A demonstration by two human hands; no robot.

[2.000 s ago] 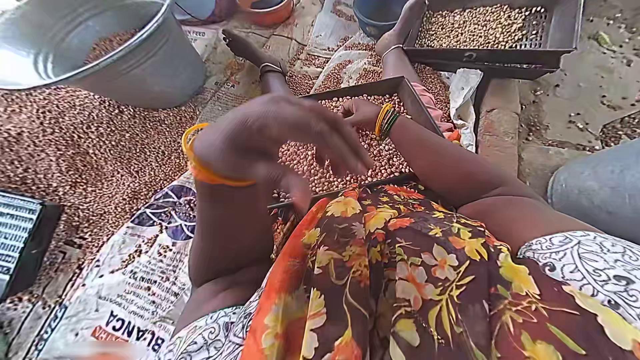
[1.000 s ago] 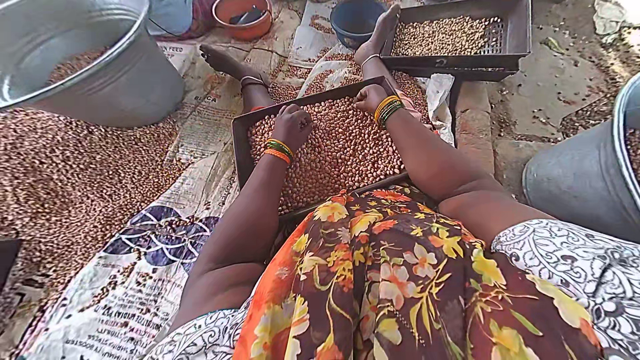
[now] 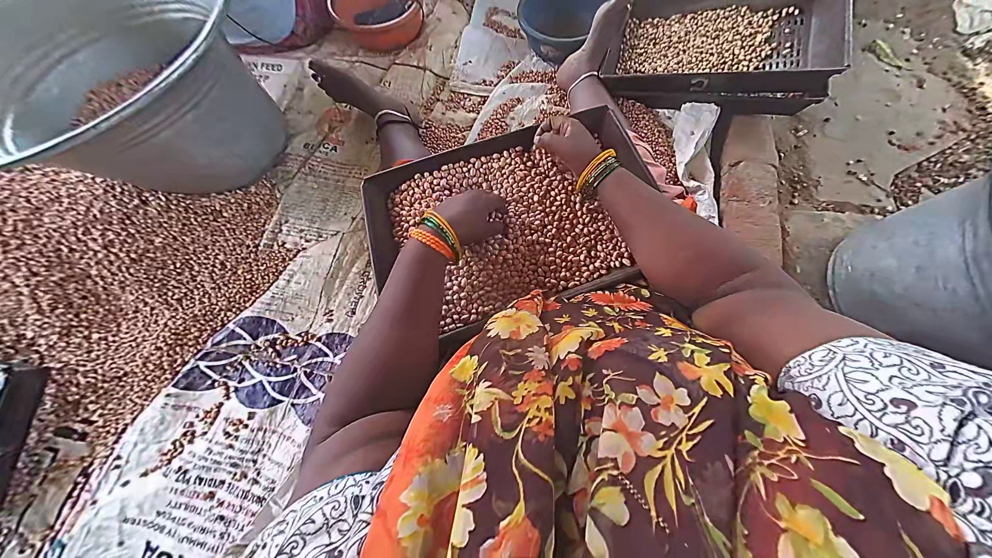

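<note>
A dark rectangular tray (image 3: 377, 225) rests across my lap, filled with reddish-brown nuts or seeds (image 3: 535, 225). My left hand (image 3: 473, 217) is in the middle left of the tray, its fingers bent down against the nuts; whether it pinches any is hidden. Over the far right part of the tray, near its far rim, is my right hand (image 3: 567, 143) with curled fingers, and what lies between them cannot be seen. Orange, yellow and green bangles circle both wrists.
A metal tub (image 3: 225, 132) with some nuts stands upper left, beside a large nut heap (image 3: 116, 294) on printed sacks (image 3: 232, 465). Beyond are an orange bowl (image 3: 380, 35), a blue bowl (image 3: 535, 35) and another tray (image 3: 721, 81) of paler nuts. A metal bucket (image 3: 914, 263) stands right.
My left hand, raised and blurred two seconds ago, was at the tray's far left a second ago and is now nearer its middle. My right hand remains by the far right part.
</note>
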